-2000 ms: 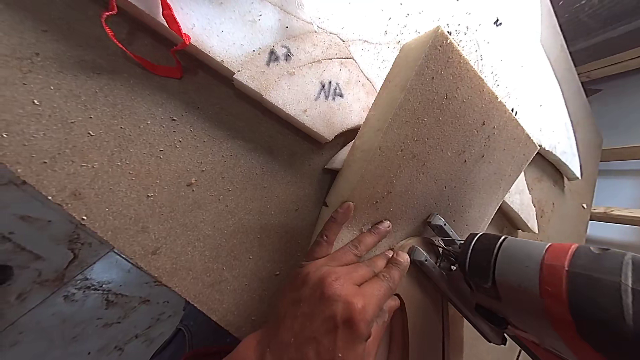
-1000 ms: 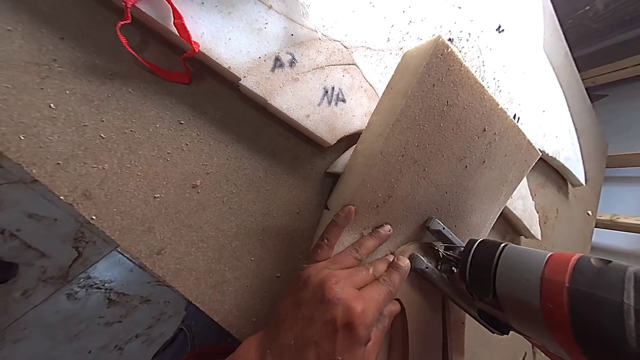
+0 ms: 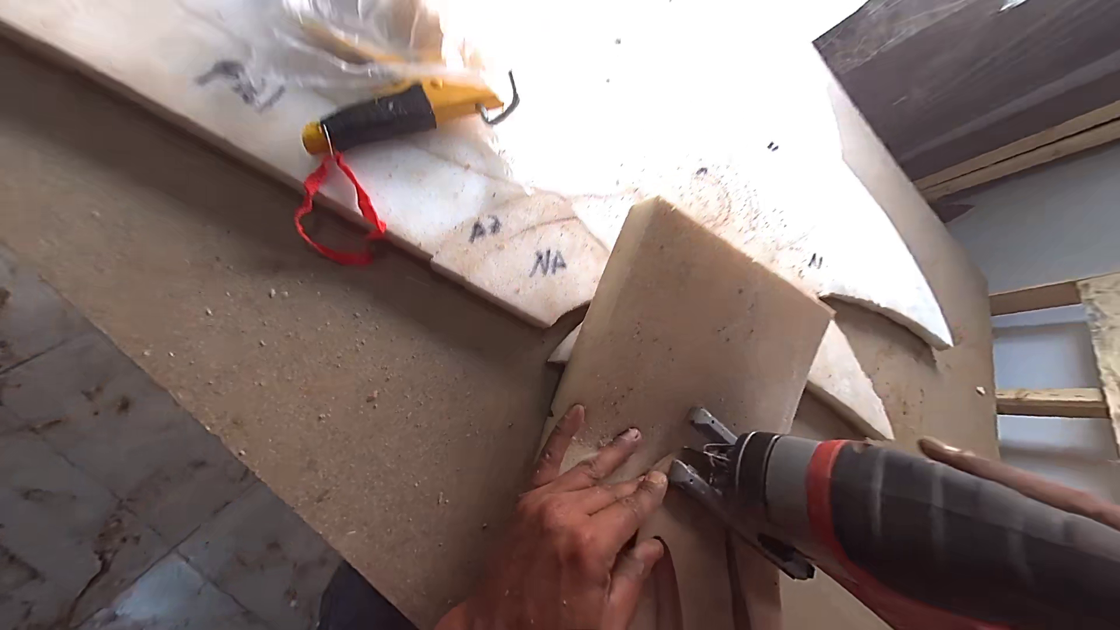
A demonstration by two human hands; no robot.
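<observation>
My left hand point(image 3: 582, 534) presses flat on a thick tan foam block point(image 3: 700, 324), its fingers spread just left of a jigsaw's shoe. The grey, black and red jigsaw point(image 3: 814, 490) rests on the block, its two-pronged metal shoe at my fingertips; dust hides the blade's contact with the foam. Of my right hand point(image 3: 1006, 477), only part shows, along the far side of the jigsaw body, and it holds the tool. Curved cuts run through the foam below the shoe.
White foam sheets point(image 3: 490, 254) with marker writing lie on the brown board table point(image 3: 350, 376). On them are a black and yellow hand tool point(image 3: 385, 118) with a red loop point(image 3: 306, 232) and clear plastic point(image 3: 367, 35). Wooden slats point(image 3: 1050, 402) stand at right; a tiled floor point(image 3: 114, 490) lies lower left.
The view has shifted, bringing the black and yellow tool and part of my right hand into sight. My left hand and the jigsaw keep nearly the same place on the foam.
</observation>
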